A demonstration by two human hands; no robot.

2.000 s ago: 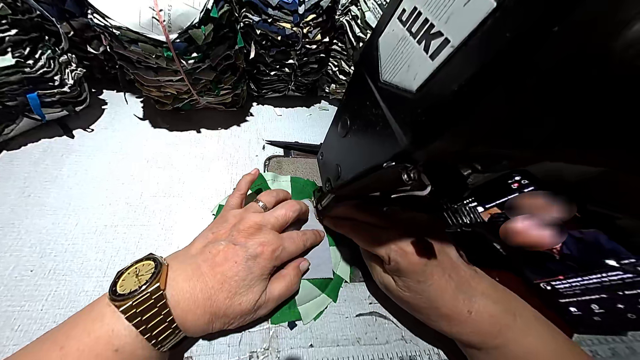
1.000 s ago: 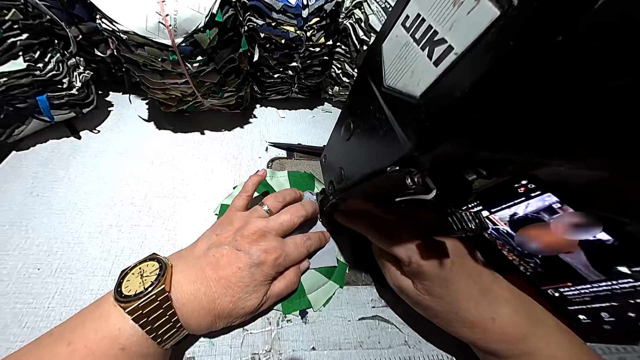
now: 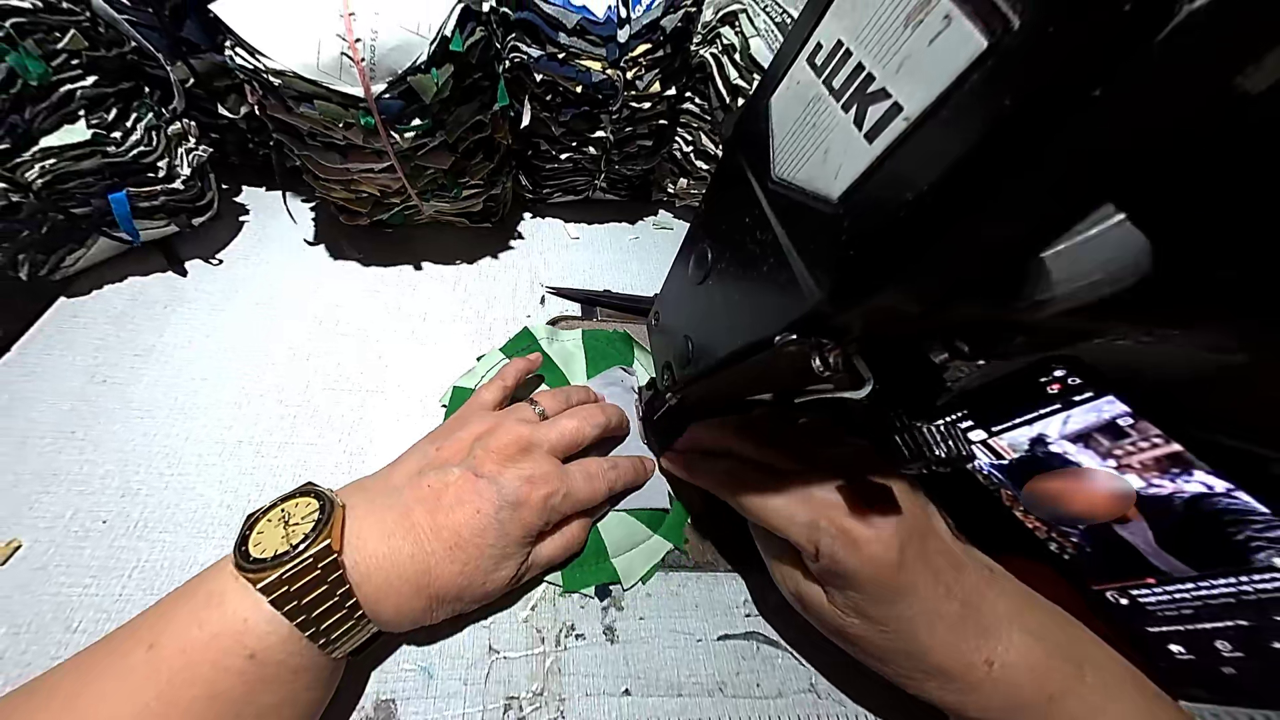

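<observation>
A round piece of green and pale green panelled fabric [image 3: 612, 548] lies on the bed of a black Juki sewing machine [image 3: 740, 270]. On it rests a light grey cloth piece [image 3: 645, 490], its right edge by the presser foot area. My left hand [image 3: 500, 480], with a ring and a gold watch [image 3: 290, 530] at the wrist, presses flat on both cloths with fingers spread. My right hand [image 3: 830, 520] is right of the needle area under the machine head, its fingertips in shadow at the fabric's right edge. Whether they pinch the cloth is hidden.
Tied stacks of cut fabric [image 3: 400, 150] stand along the back of the white table [image 3: 250, 370]. A dark pointed tool [image 3: 605, 300] lies behind the round fabric, partly behind the machine head. A lit phone [image 3: 1130, 510] leans at the right, beside my right forearm.
The grey cloth shows more between my left fingers and the machine than one second ago. Both hands remain close to the needle area, and the picture on the phone differs.
</observation>
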